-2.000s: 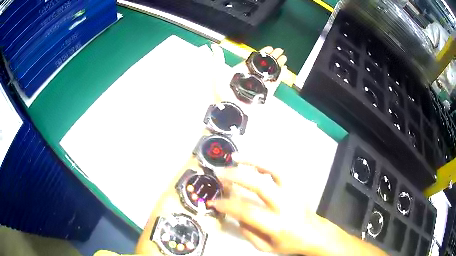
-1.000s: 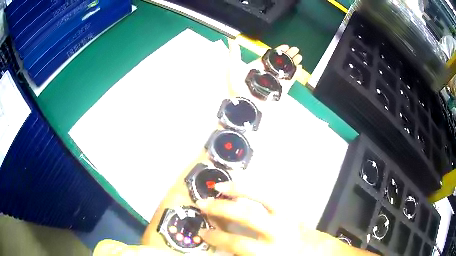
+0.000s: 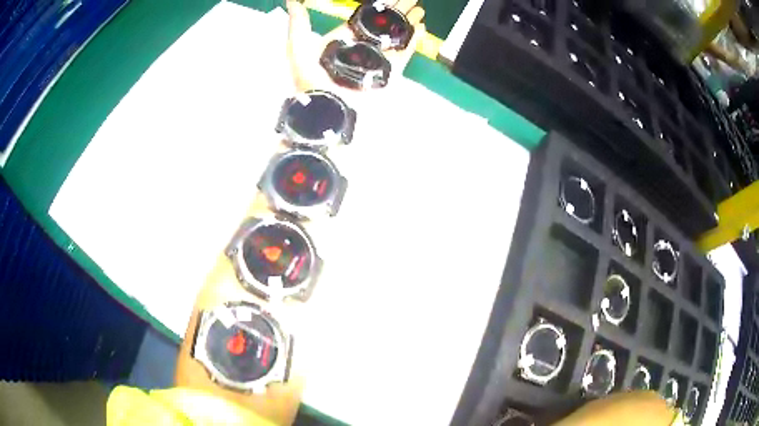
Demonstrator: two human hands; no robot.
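Note:
Several strapless smartwatch bodies [image 3: 300, 180] lie face up in a row along my left forearm and hand, over a white work sheet [image 3: 399, 225]. The lower three and the top one show red marks; the third from the top looks dark. My left hand [image 3: 310, 73] is palm up at the top, thumb out, with the two topmost watches resting on it. My right hand [image 3: 624, 412] is mostly cut off at the bottom edge, over the near foam tray [image 3: 491, 349]; its fingers cannot be made out. That tray holds several watches in square pockets.
Stacked black foam trays [image 3: 533, 83] with watches stand behind at the right. A yellow post [image 3: 736, 218] is at the right edge. Blue plastic trays [image 3: 50, 50] are at the left. The green bench mat [image 3: 478, 104] borders the sheet. A yellow sleeve-like piece [image 3: 158, 408] is at bottom left.
My right hand has left the watches on my forearm and moved to the bottom right over the tray. The lowest watch changed from coloured dots to a red icon. The view has shifted.

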